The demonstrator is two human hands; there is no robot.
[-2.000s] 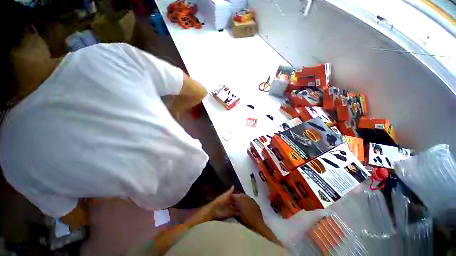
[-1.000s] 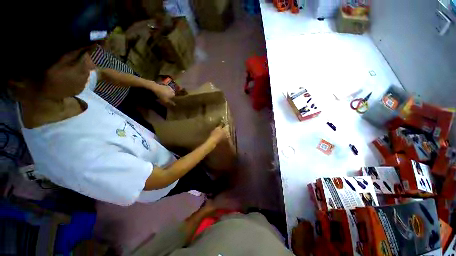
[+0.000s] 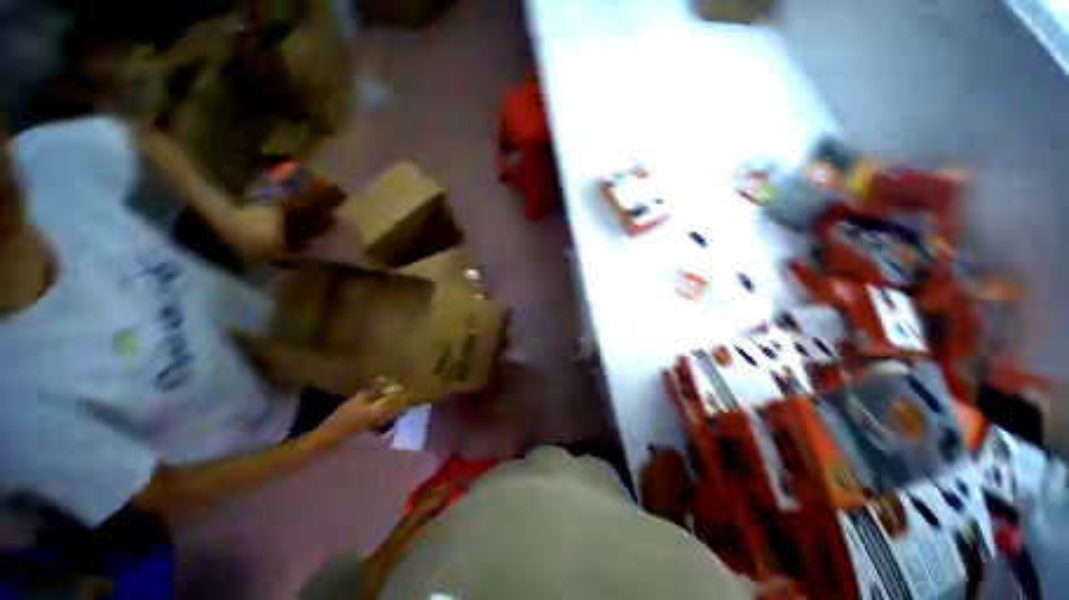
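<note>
The frame is blurred. A stack of orange, black and white product boxes (image 3: 897, 428) stands on the near part of the white bench (image 3: 621, 352). My left hand (image 3: 424, 511) is low in the picture beside my beige clothing, in front of something red; its fingers are unclear. A small skin-toned patch at the bottom edge, by the stack, may be my right hand (image 3: 774, 590); it is mostly cut off. A brown rounded shape at the stack's left side cannot be made out. One product box (image 3: 634, 199) lies apart farther up the bench.
At the left, a person in a white shirt (image 3: 176, 340) has both hands at an open brown carton (image 3: 440, 340). A red stool (image 3: 528, 147) stands beside the bench. More product boxes (image 3: 897, 252) are heaped by the wall. Small dark parts (image 3: 747, 283) lie on the bench.
The view has shifted, so the bench and stool sit farther left. The other person's carton now shows its flaps spread wider, and their near hand is lower, off the carton's far edge.
</note>
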